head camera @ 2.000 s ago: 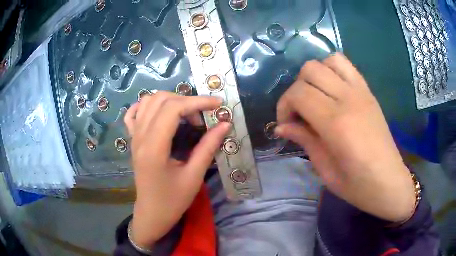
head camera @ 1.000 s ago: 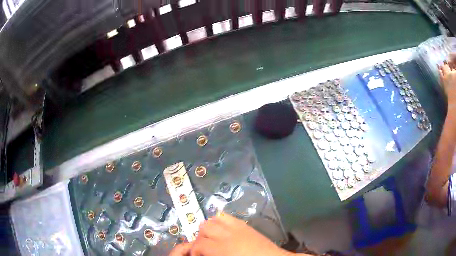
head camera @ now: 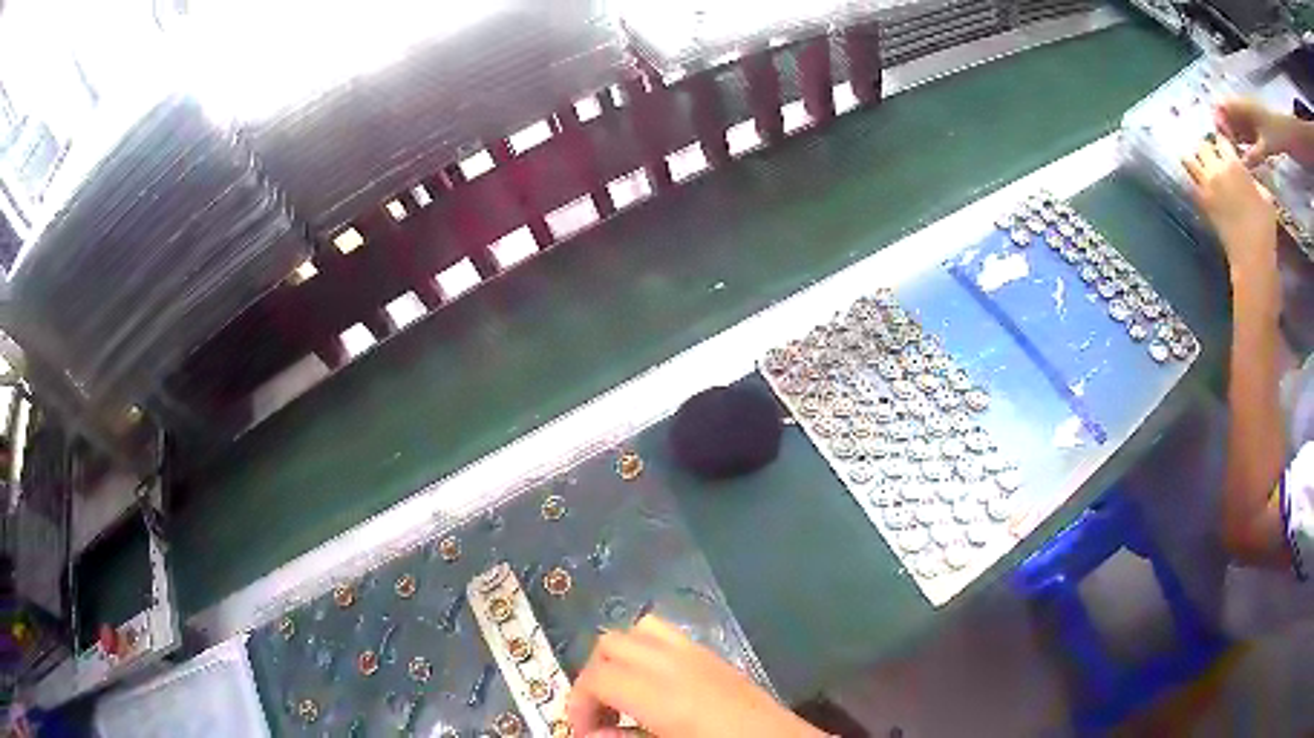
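Observation:
The pale strip fixture (head camera: 507, 649) lies over the clear blister tray (head camera: 468, 613) at the bottom of the view. Small round components with coppery or gold centres sit in a row along the strip, and others sit in the tray's pockets. My right hand (head camera: 677, 689) is at the strip's lower right side, cut off by the bottom edge. Its fingertips are bent down beside the strip, and whether they hold a part is hidden. My left hand is out of the picture.
A round dark pad (head camera: 725, 430) sits between the tray and the parts board (head camera: 1030, 346) with silvery discs. A whitish tray (head camera: 188, 699) is at lower left. Tall grey stacks (head camera: 159, 231) stand behind the green bench. Another person's hands (head camera: 1232, 180) work at upper right.
The view has swung up and outward, so the strip and tray now show low in the picture. My left hand has left the view. My right hand is now beside the strip.

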